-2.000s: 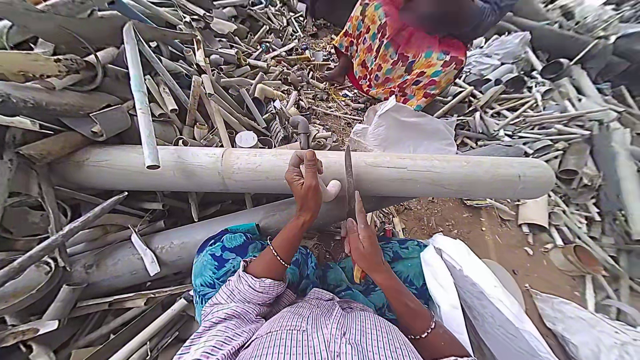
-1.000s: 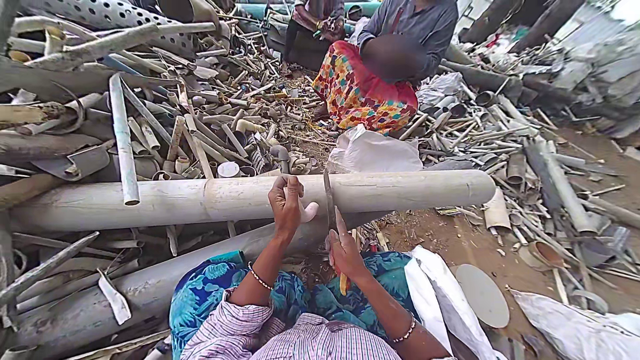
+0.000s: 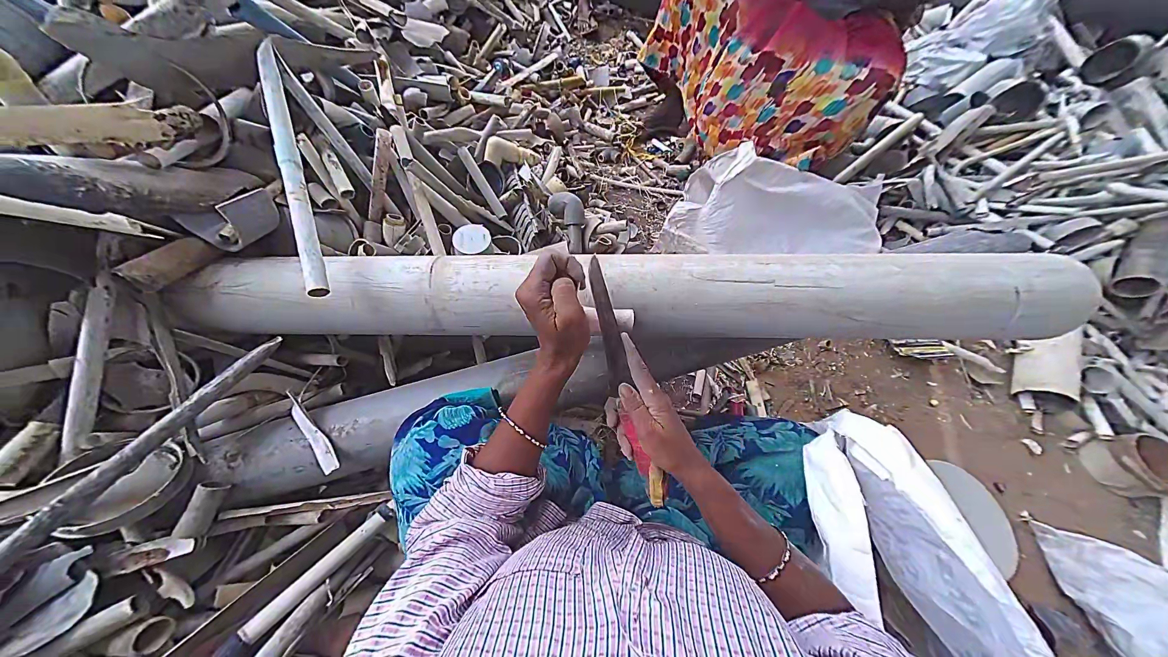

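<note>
My left hand (image 3: 555, 306) is closed on a short pale pipe piece (image 3: 610, 319), whose end sticks out to the right of my fingers, in front of a large white plastic pipe (image 3: 776, 292). In my right hand (image 3: 650, 415) is a knife with a long dark blade (image 3: 609, 324) and a red and yellow handle (image 3: 656, 484). The blade points up and away, close to the pipe piece; whether they touch I cannot tell. My right index finger lies along the blade's side. A grey pipe elbow (image 3: 568, 212) stands just beyond the large pipe.
A grey pipe (image 3: 310, 438) runs across near my knees. Scrap pipes (image 3: 438, 119) are heaped at left and beyond. A person in a patterned skirt (image 3: 776, 82) sits past a white sack (image 3: 771, 205). Another white sack (image 3: 931, 538) and a round disc (image 3: 976, 516) lie at right.
The pale piece at my left hand showed a curved end before; now a straight end shows. My right hand keeps hold of the knife. The view has swung up and back down.
</note>
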